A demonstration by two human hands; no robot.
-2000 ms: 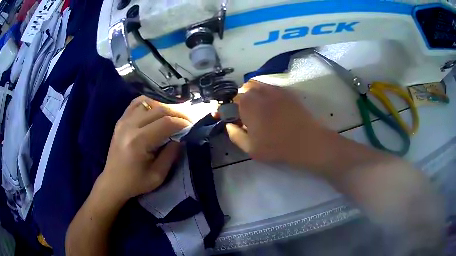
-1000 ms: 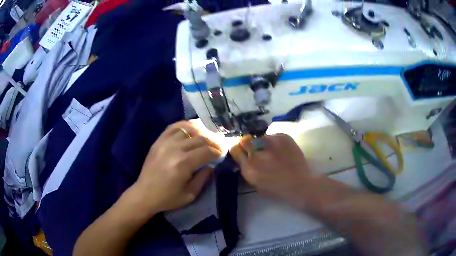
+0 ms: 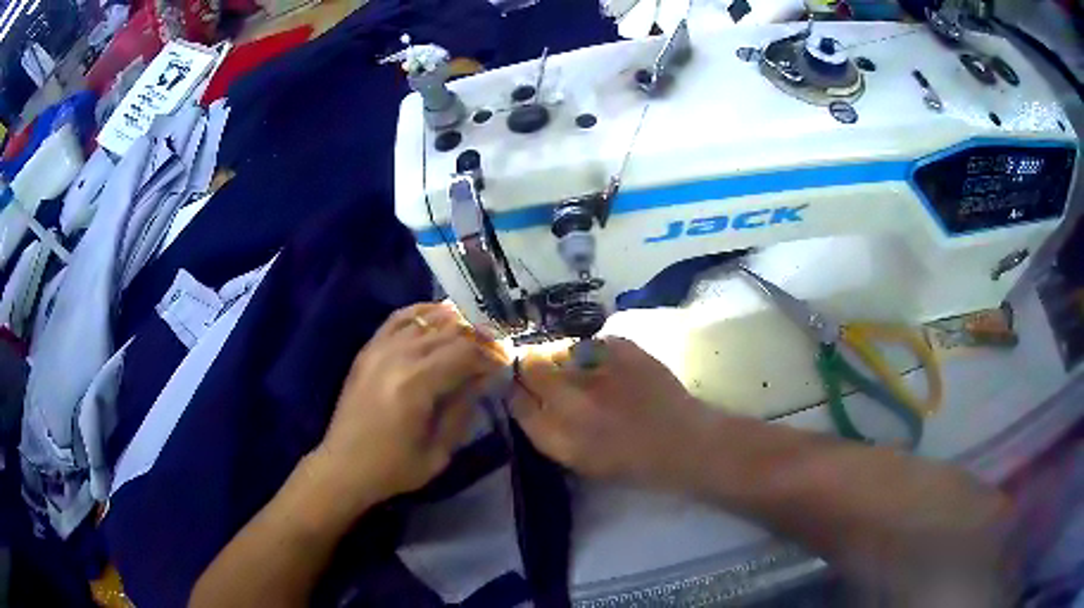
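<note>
My left hand (image 3: 410,386) and my right hand (image 3: 594,404) meet at the bright needle area under the head of the white sewing machine (image 3: 713,178). Both hold the work there, fingers bent and close together. A narrow navy strip (image 3: 541,511) hangs down from between them. A pale grey piece (image 3: 458,529) lies below my left hand, joined to navy cloth. The large navy garment (image 3: 309,273) is heaped left of the machine. The needle and the cloth edge under the fingertips are hidden by glare and the fingers.
Scissors (image 3: 820,327) with green and yellow handles lie right of the needle, near a small tan item (image 3: 972,327). Pale grey pieces (image 3: 83,309) and a printed label sheet (image 3: 161,95) lie at far left. A measuring scale (image 3: 701,582) edges the table.
The view has shifted, so more of the machine's top and its panel show. Both hands stay together at the needle. The navy strip hangs straighter, and less of the pale piece shows.
</note>
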